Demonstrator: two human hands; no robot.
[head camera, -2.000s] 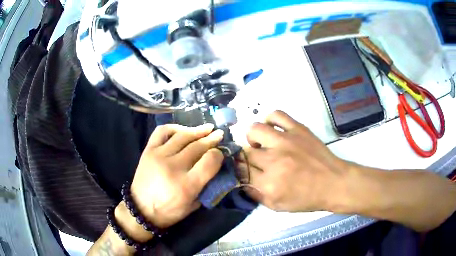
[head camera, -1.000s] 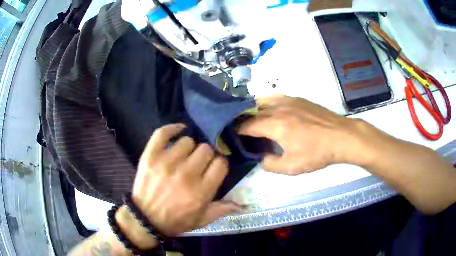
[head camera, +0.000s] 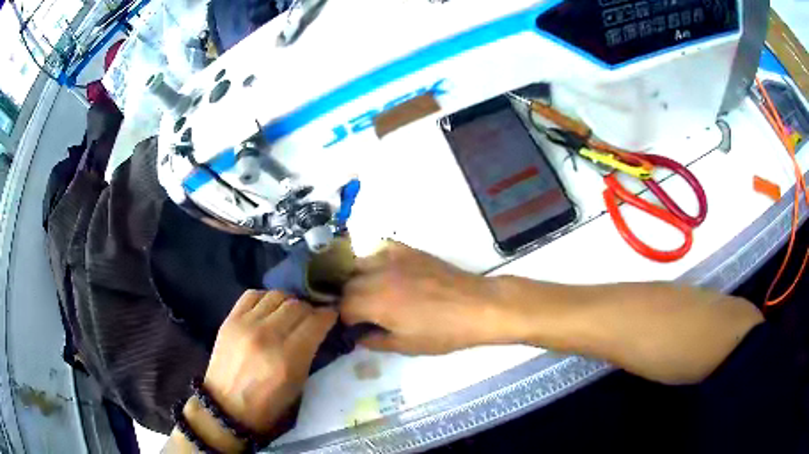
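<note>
A navy denim piece (head camera: 286, 273) with a yellowish inner side stands folded up just below the sewing machine's tension dial (head camera: 312, 215). My left hand (head camera: 270, 346) grips its lower left edge with bent fingers. My right hand (head camera: 408, 300) grips its right side. The fingertips of both hands nearly meet and are partly hidden in the cloth. The needle and presser foot cannot be made out. Black fabric (head camera: 200, 275) lies left of the denim, against a brown pinstripe garment (head camera: 111, 284) heaped at the left.
The white machine head (head camera: 479, 66) spans the top. A smartphone (head camera: 510, 177) lies right of my hands, then a yellow and orange tool (head camera: 612, 161) on red-handled scissors (head camera: 652, 239). A measuring tape (head camera: 532, 381) runs along the front edge. An orange cord (head camera: 792, 222) hangs at the far right.
The view has shifted, showing more of the machine. My left hand has moved from the black fabric up to the denim. The denim now stands folded with its yellowish side showing, near the tension dial.
</note>
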